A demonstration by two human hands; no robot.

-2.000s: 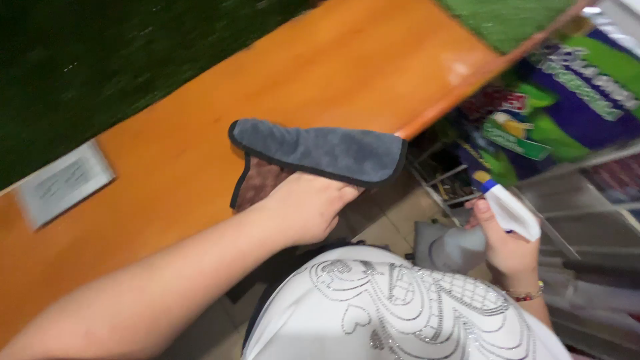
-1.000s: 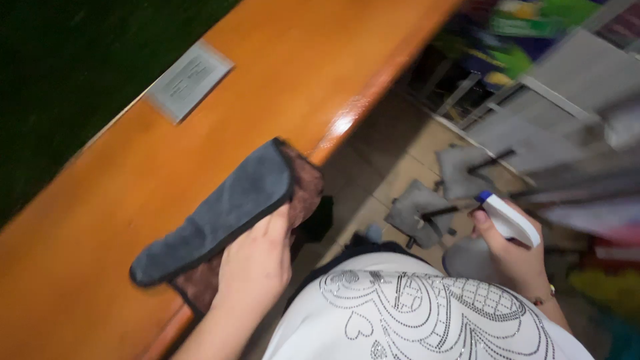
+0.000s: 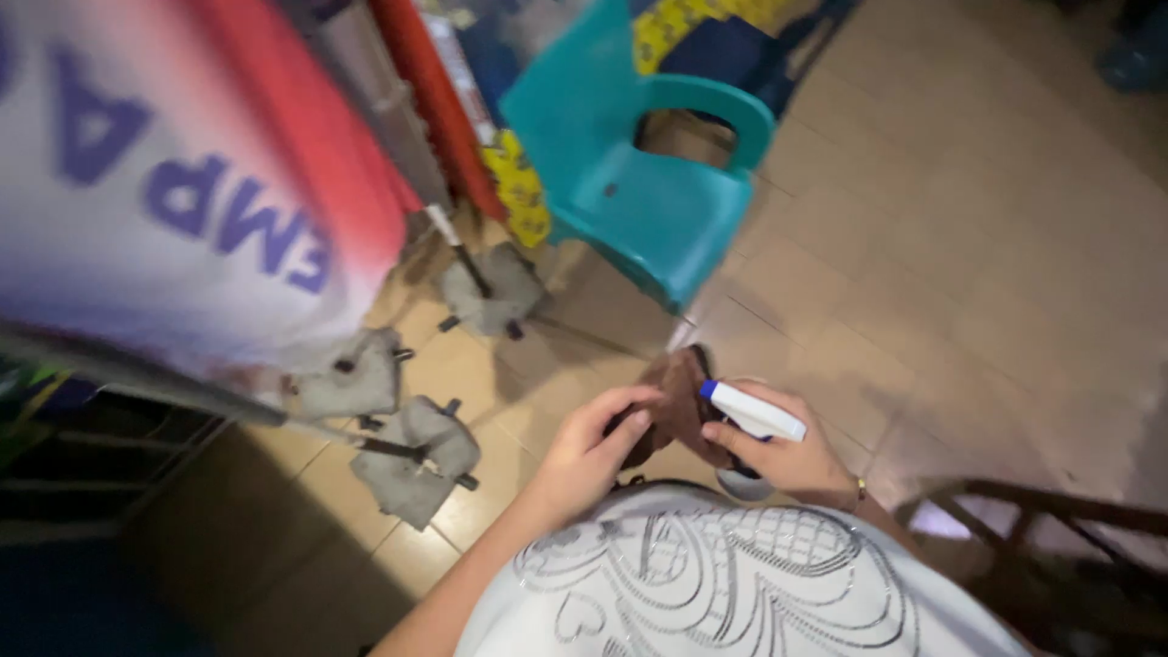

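In front of my shirt, my left hand (image 3: 593, 452) pinches a brown and dark cloth (image 3: 675, 401) between thumb and fingers. The cloth hangs bunched between my two hands, its dark edging at the top. My right hand (image 3: 794, 447) grips a spray bottle by its neck; the white trigger head (image 3: 757, 412) with a blue nozzle points to the upper left. The right fingers also touch or lie behind the cloth, which partly hides the bottle's body.
A teal plastic chair (image 3: 657, 192) stands ahead on the tiled floor (image 3: 931, 274). Banner stands with grey weighted bases (image 3: 415, 465) are at the left, under a white and red banner (image 3: 210, 182) bearing large letters. A dark curved frame (image 3: 1022, 502) lies at the lower right.
The view has swung away from the orange counter to the floor and chair. The cloth, earlier over the counter in my left hand, is now beside the spray bottle, and my hands have come together.
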